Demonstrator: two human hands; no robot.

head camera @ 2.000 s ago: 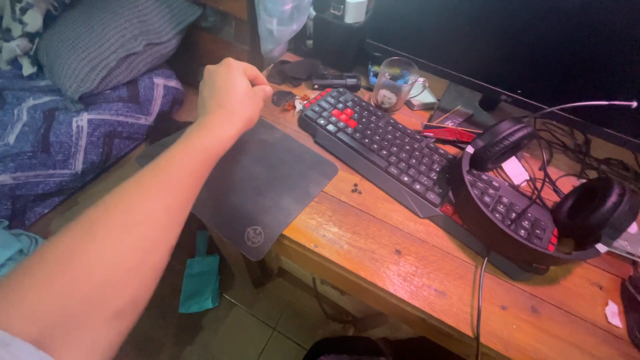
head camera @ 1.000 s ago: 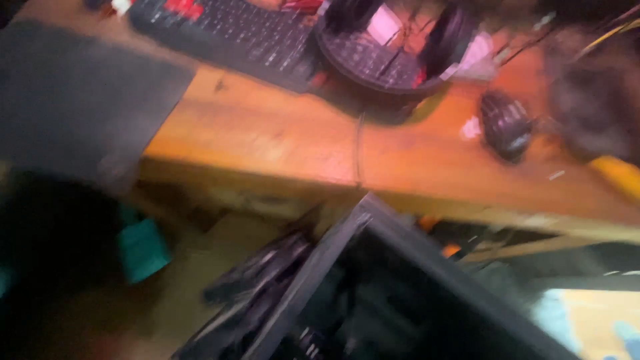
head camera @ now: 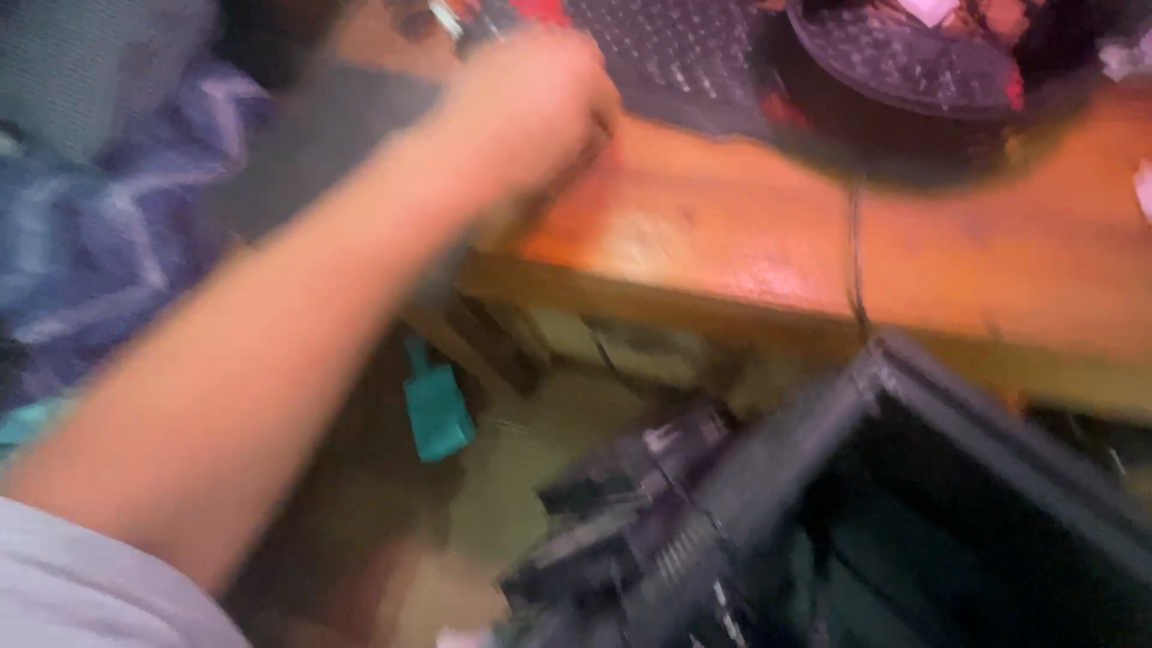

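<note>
My left hand [head camera: 549, 108] reaches over the wooden desk [head camera: 756, 234], blurred, with its fingers curled down near the front edge of a black keyboard with red keys [head camera: 675, 45]. Whether it holds anything cannot be told. Beneath and left of the forearm lies a dark mouse pad [head camera: 306, 144], partly covered by the arm. Black headphones [head camera: 900, 135] rest over the keyboard's right part, and their cable [head camera: 855, 252] hangs over the desk's front edge. My right hand is not in view.
An open black computer case [head camera: 783, 459] stands before the desk, with dark hardware [head camera: 639, 450] at its left. A teal dustpan-like object [head camera: 436, 414] is low beside the desk leg. Blue patterned bedding [head camera: 135, 225] and a grey pillow [head camera: 99, 72] are at the left.
My left hand, out of view one second ago, is back over the desk. Two seconds ago it was above the mouse pad's far edge. The view has swung strongly.
</note>
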